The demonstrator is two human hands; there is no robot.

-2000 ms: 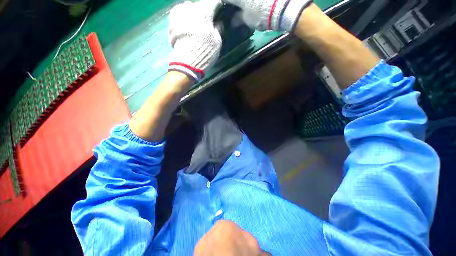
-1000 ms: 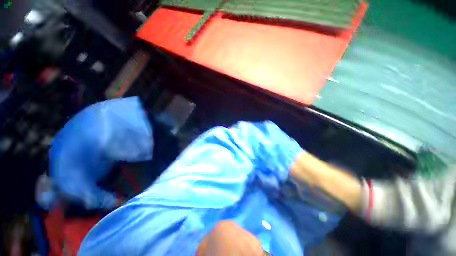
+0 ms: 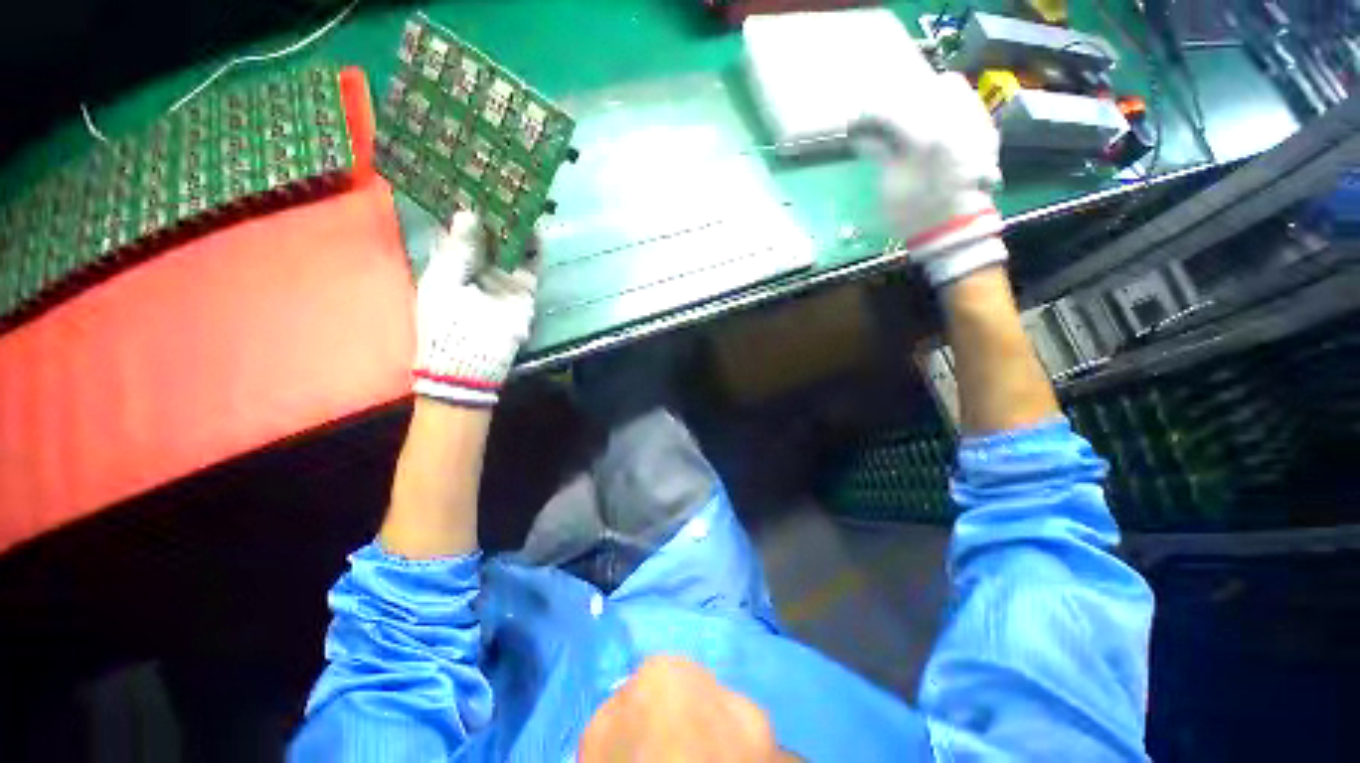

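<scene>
My left hand (image 3: 474, 310), in a white knit glove with a red band, holds a green PCB panel (image 3: 470, 127) by its lower edge. The panel is tilted up, with its silvery parts showing, above the edge between the red board (image 3: 209, 336) and the clear plastic sheet (image 3: 671, 194). My right hand (image 3: 940, 164), in the same kind of glove, is at the right edge of the white foam block (image 3: 820, 75). It is slightly blurred, and its fingers are partly curled. I cannot tell if it holds anything. Laid-out green strips (image 3: 194, 172) stand in dense rows on the red board.
Silver power supply units (image 3: 1044, 127) with yellow parts and wires lie beyond my right hand. A thin white cable (image 3: 269, 57) lies behind the rows. A rack (image 3: 1104, 328) with green boards inside stands beside the bench at the right. The bench's front edge crosses below my hands.
The view has swung back over the bench from the left. My left hand now holds the panel upright, and my right hand, out of view a second ago, is at the foam block.
</scene>
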